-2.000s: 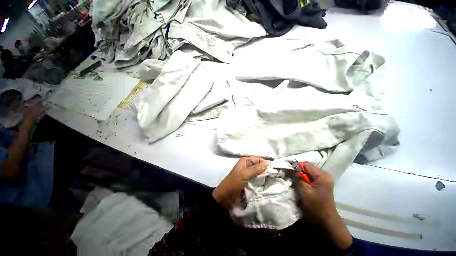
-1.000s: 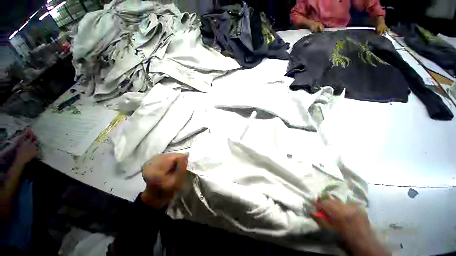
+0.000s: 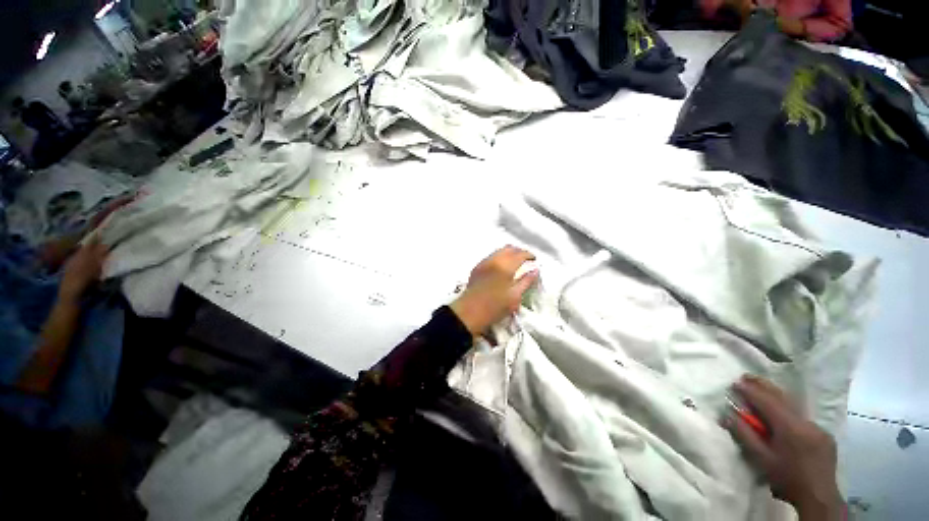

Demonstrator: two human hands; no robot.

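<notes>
A pale off-white garment (image 3: 652, 346) lies spread and creased in front of me, partly hanging over the table's near edge. My left hand (image 3: 497, 289) is closed on a bunched edge of it. My right hand (image 3: 782, 436) rests over the garment at the lower right, with the red-orange thread snips (image 3: 752, 417) held in it. The blades are mostly hidden by the fingers. Small dark dots, likely buttons, show on the cloth between the hands.
A large pale garment pile (image 3: 377, 71) is at the far side, beside dark garments (image 3: 581, 46). A dark garment with yellow-green print (image 3: 805, 122) lies far right near a person in pink. At left a neighbour handles a pale garment (image 3: 204, 209). A pale bundle (image 3: 214, 458) lies below the table edge.
The small part held up in both hands has been lowered and the garment spread out. My left hand has moved from the near edge onto the cloth farther in. The neighbour now holds a pale garment.
</notes>
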